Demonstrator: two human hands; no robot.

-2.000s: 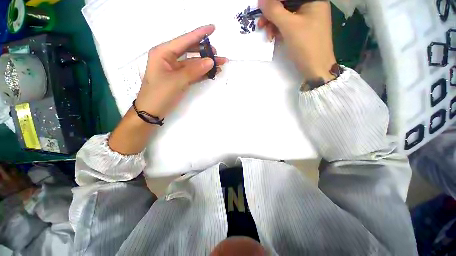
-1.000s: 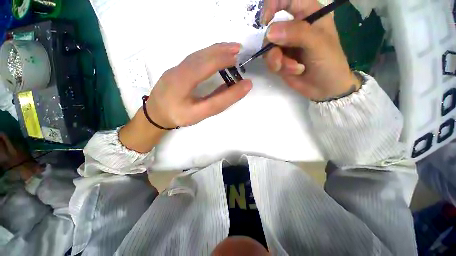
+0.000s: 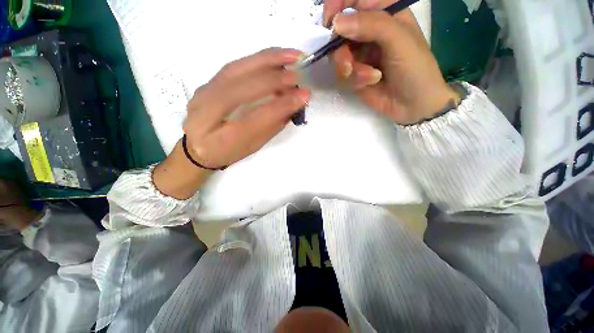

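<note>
My left hand (image 3: 238,114) holds a black housing frame (image 3: 299,118) between thumb and fingers above the white foam pad (image 3: 325,169). The fingers cover most of the frame; its lower end shows below the thumb. My right hand (image 3: 391,62) holds dark tweezers (image 3: 325,49), slanting down to the left. The tweezer tips are at the left fingertips, by the frame's upper end; whether a small part is in them cannot be told. The heap of small parts is mostly hidden behind my right hand or beyond the top edge.
At the right stands a white blister tray (image 3: 531,117) with black frames in some pockets. At the left is a black bench unit (image 3: 84,143) with a round container (image 3: 29,88) on it and a green spool (image 3: 40,12) behind. Another person's sleeve (image 3: 55,240) shows at lower left.
My left hand first moved right and now sits slightly back left, with the frame turned more upright. My right hand left the small parts and brought the tweezers to the frame.
</note>
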